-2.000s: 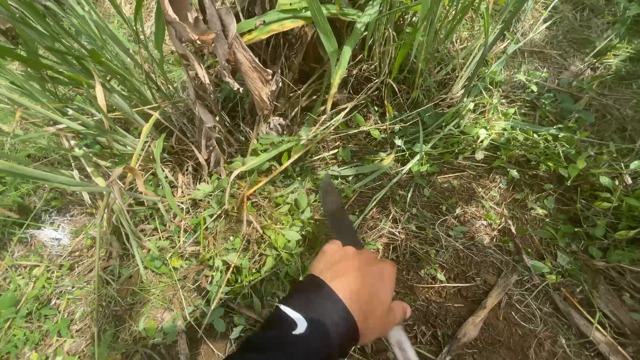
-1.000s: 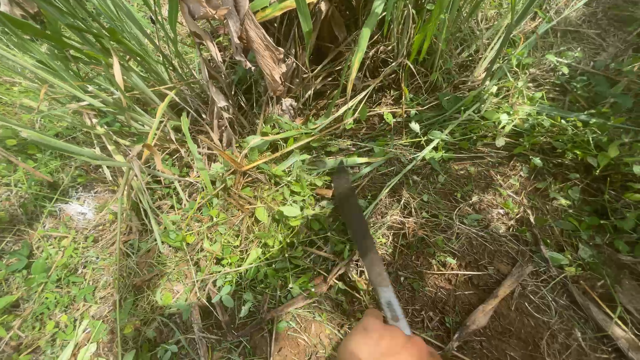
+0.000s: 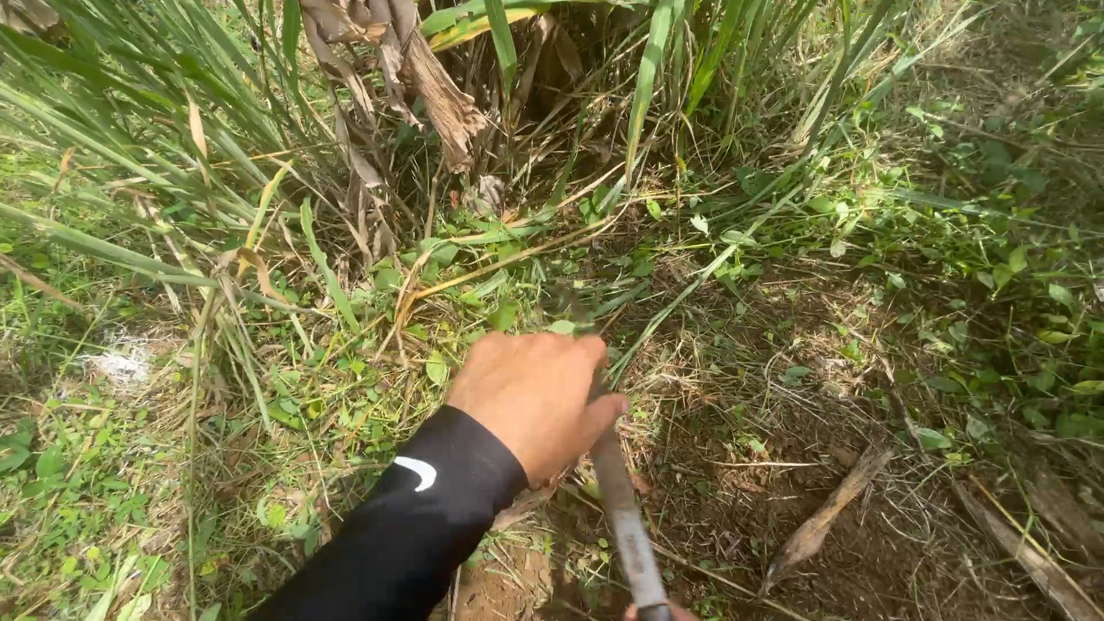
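My left hand (image 3: 536, 401), with a black sleeve at its wrist, is low over the weeds (image 3: 345, 379) near the middle of the view. Its fingers are curled and their undersides hidden, so whether it grips anything cannot be told. A machete (image 3: 628, 535) runs up from the bottom edge, partly covered by the left thumb and fingers. Beyond them its dark blade is blurred among cut grass. At the bottom edge, my right hand (image 3: 662, 612) shows only partly, closed on the machete's handle.
A clump of tall grass (image 3: 233, 112) with dry brown leaves (image 3: 435, 95) stands ahead. Leafy weeds (image 3: 992, 285) spread at right. Dry plant stalks (image 3: 828, 522) lie on brown soil (image 3: 716, 526) at lower right. A white patch (image 3: 123, 366) lies at left.
My left hand, out of view one second ago, is back over the machete, as it was two seconds ago. The right hand is lower in the view than one second ago.
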